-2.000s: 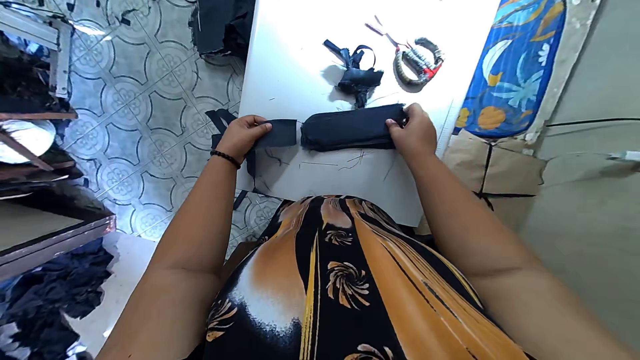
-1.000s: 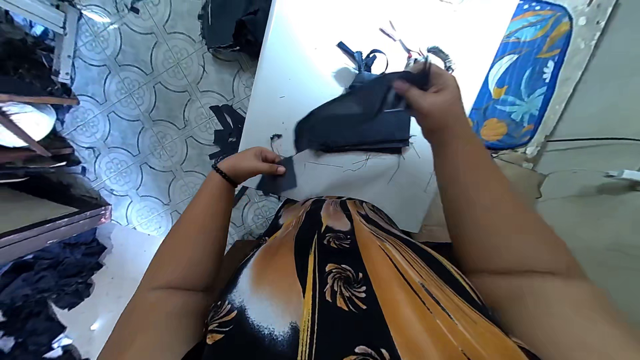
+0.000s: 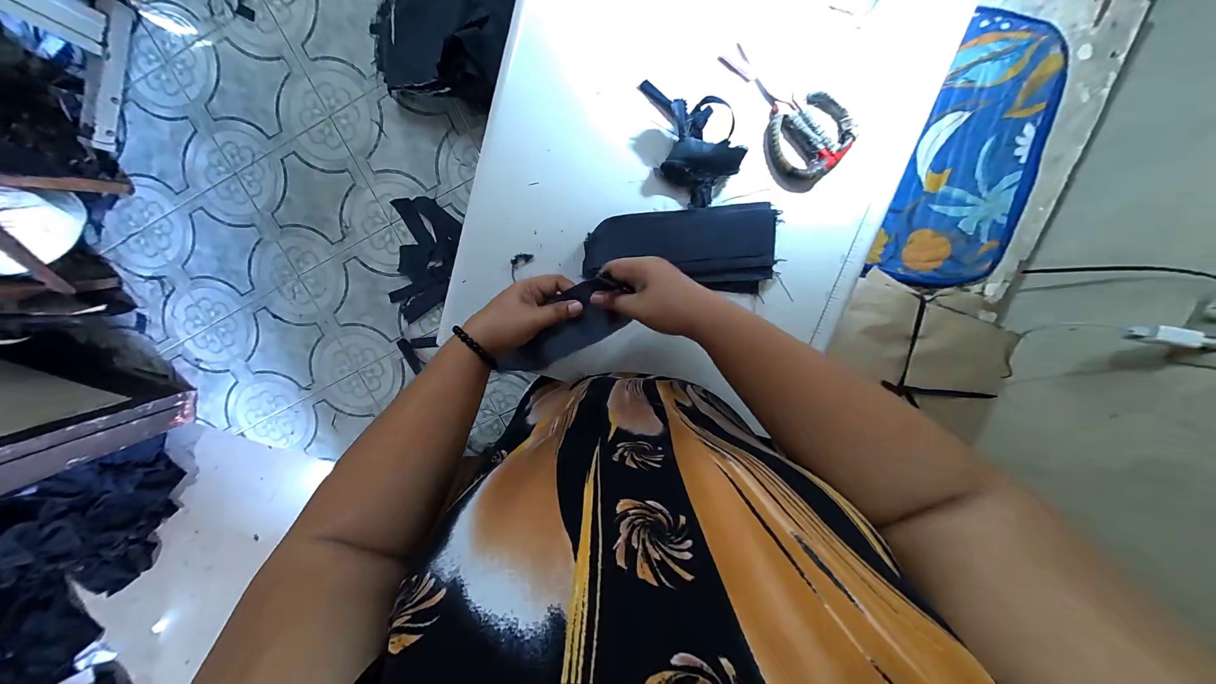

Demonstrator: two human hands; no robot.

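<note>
My left hand [image 3: 527,313] and my right hand [image 3: 655,294] meet over the near edge of the white table [image 3: 560,142]. Both grip a piece of dark fabric [image 3: 575,332], my thumbs and fingers pinching its upper edge while the rest hangs toward my lap. Just beyond my right hand lies a stack of dark fabric pieces [image 3: 689,237], its right ends slightly uneven with loose threads. Farther back is a small bundle of dark fabric strips [image 3: 701,157]. Thread snips or scissors with wrapped handles [image 3: 807,142] rest to the right of it, their exact kind unclear.
Dark cloth [image 3: 451,47] is piled beyond the table's left edge, and dark scraps [image 3: 426,256] lie lower on that side. A blue patterned mat [image 3: 988,142] and a brown wrapped package [image 3: 936,332] are to the right. A white plug [image 3: 1173,335] is at the far right.
My right hand has moved left from over the stack to meet my left hand. The fabric it was lifting a second ago is now held between both hands; the stack lies uncovered on the table.
</note>
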